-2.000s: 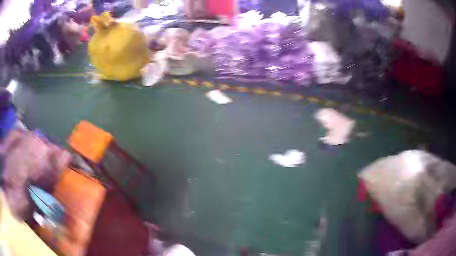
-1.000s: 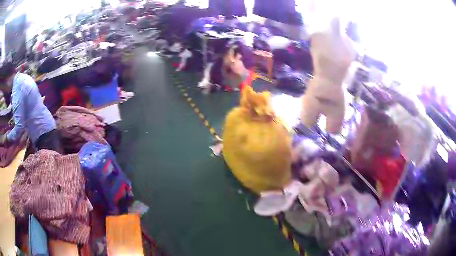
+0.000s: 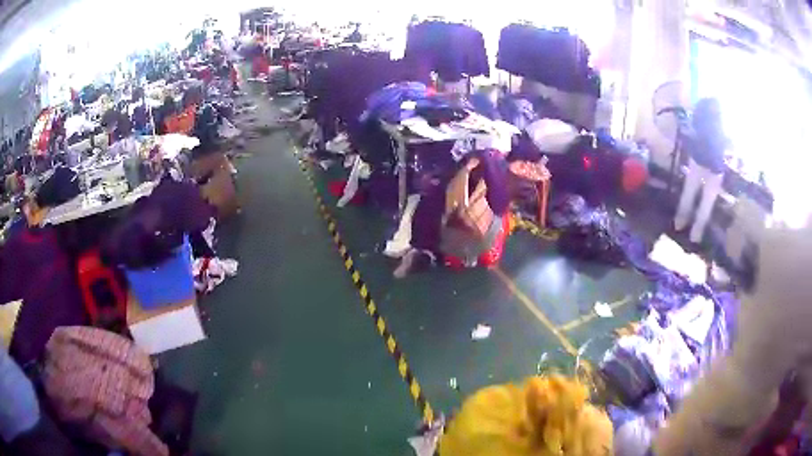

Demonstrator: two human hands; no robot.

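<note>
Neither of my hands is in the picture. Nearest in front is a tied yellow sack (image 3: 525,419), cut off by the bottom edge. To its right lies a heap of plastic-wrapped purple and white garments (image 3: 663,356). A pale beige form (image 3: 743,347), blurred, stands at the right, perhaps the dress form. At the lower left is a heap of pink checked cloth (image 3: 100,378).
Yellow-black tape (image 3: 361,285) runs along the green floor (image 3: 267,312). A cloth-laden table (image 3: 401,147) stands mid-view. A blue container (image 3: 163,280) and white box (image 3: 166,328) are left. A person (image 3: 703,165) stands far right.
The view has moved forward along the aisle. The yellow sack is now at the bottom edge, and the table and a standing person at the right show more clearly.
</note>
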